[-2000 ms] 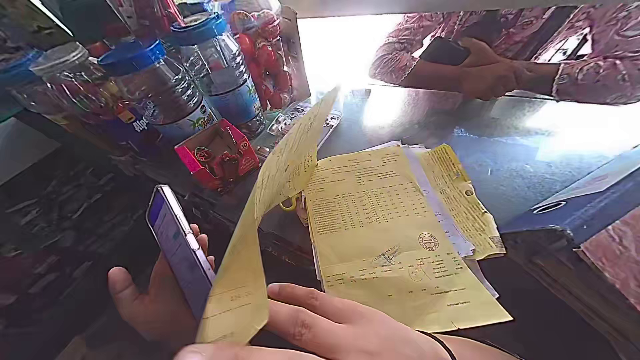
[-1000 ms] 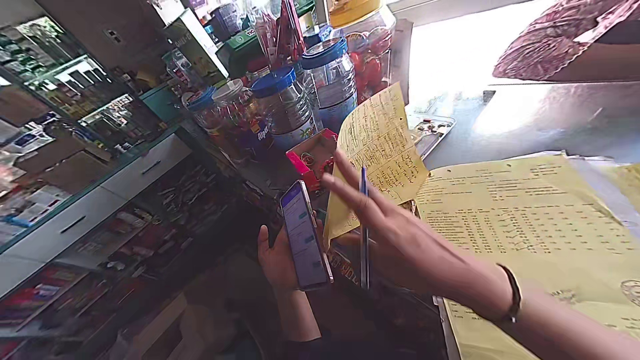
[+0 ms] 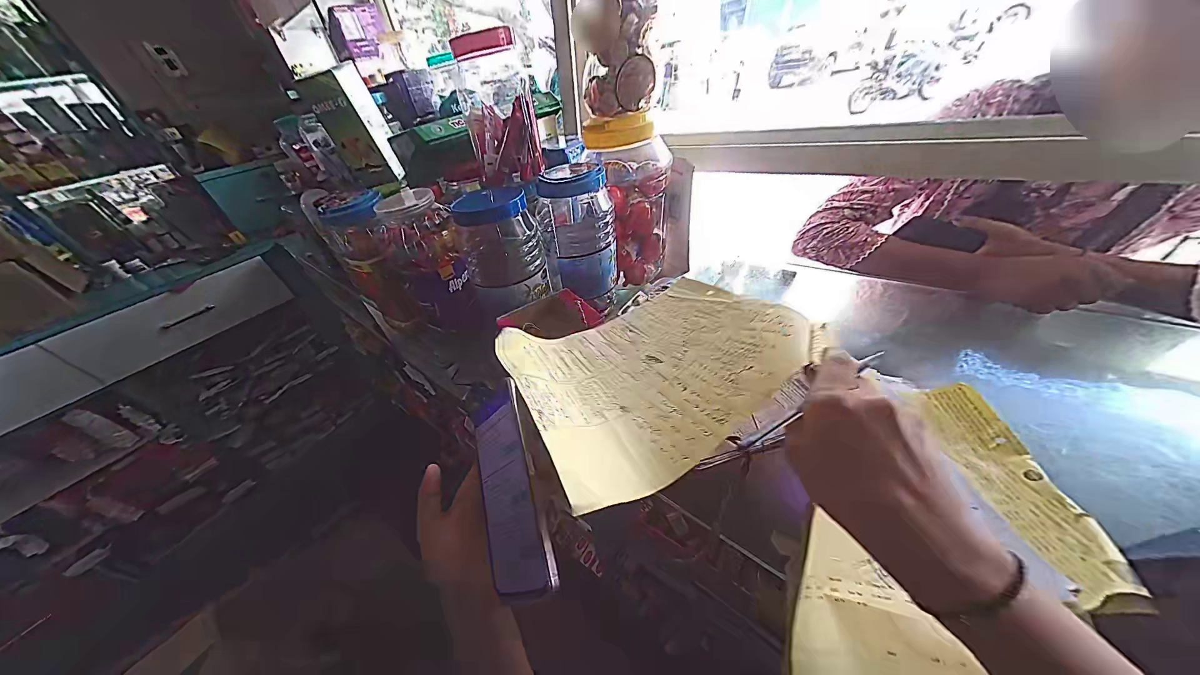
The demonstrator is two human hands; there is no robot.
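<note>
My left hand (image 3: 459, 539) holds a smartphone (image 3: 514, 502) upright at the lower middle, its lit screen facing left. My right hand (image 3: 867, 459), with a dark band at the wrist, is closed on a pen (image 3: 773, 431) and is at the right edge of a yellow handwritten sheet (image 3: 656, 394). That sheet is lifted and curved, spreading left above the phone. Whether the fingers pinch the sheet is partly hidden. Under my right hand and forearm lie another yellow sheet (image 3: 862, 600) and a worn yellow paper (image 3: 1022, 487) on the counter.
Lidded plastic jars (image 3: 577, 225) and a red box (image 3: 553, 314) stand behind the sheet. Across the metal counter (image 3: 1050, 375) a person's arms (image 3: 994, 267) rest, a dark phone in hand. Drawers (image 3: 169, 314) and cluttered shelves are at the left.
My right hand has moved from beside the phone to the papers at the right. The handwritten sheet, upright beside the phone before, now spreads flatter. The view has shifted.
</note>
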